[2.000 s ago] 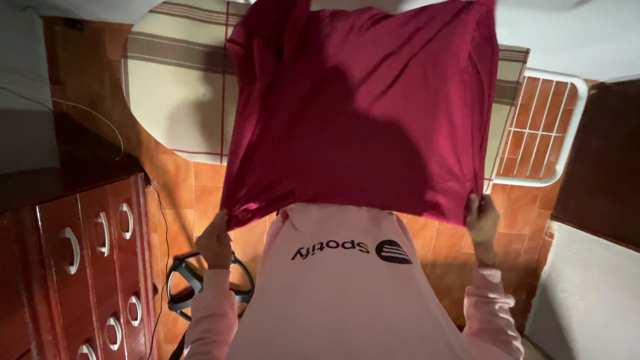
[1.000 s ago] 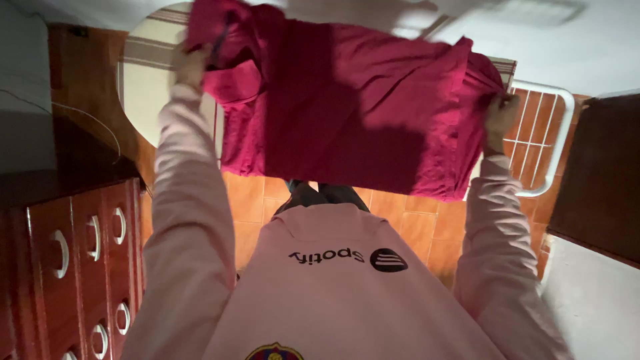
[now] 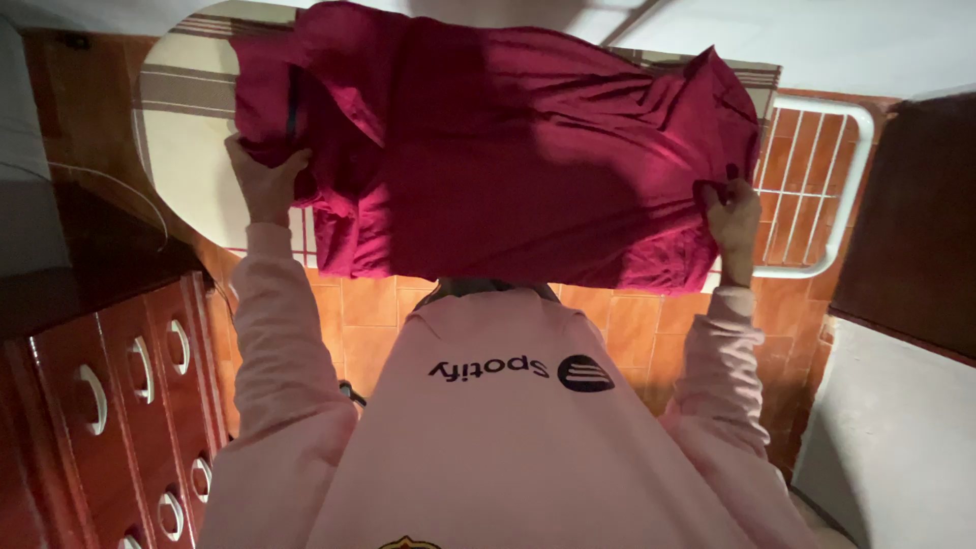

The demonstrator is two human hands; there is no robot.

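A dark red cloth garment [image 3: 503,168] lies spread and wrinkled across an ironing board with a plaid cover [image 3: 187,152]; its near edge hangs over the board's near side. At the garment's left end, my left hand [image 3: 267,179] pinches the bunched fabric between thumb and fingers. My right hand [image 3: 732,221] grips a fold of it near the right end. A dark narrow strip shows on the fabric just above my left hand. Folds hide parts of the garment's outline.
A white wire rack [image 3: 816,191] extends from the board's right end. On the left stands a reddish wooden chest of drawers [image 3: 114,381] with pale handles. A thin cable [image 3: 114,179] hangs at the far left. A white wall [image 3: 823,46] runs behind the board.
Two seconds ago the garment was held up by its two near corners; now it lies over the board. Since one second ago, my left hand has come nearer to my body and holds fabric lower down.
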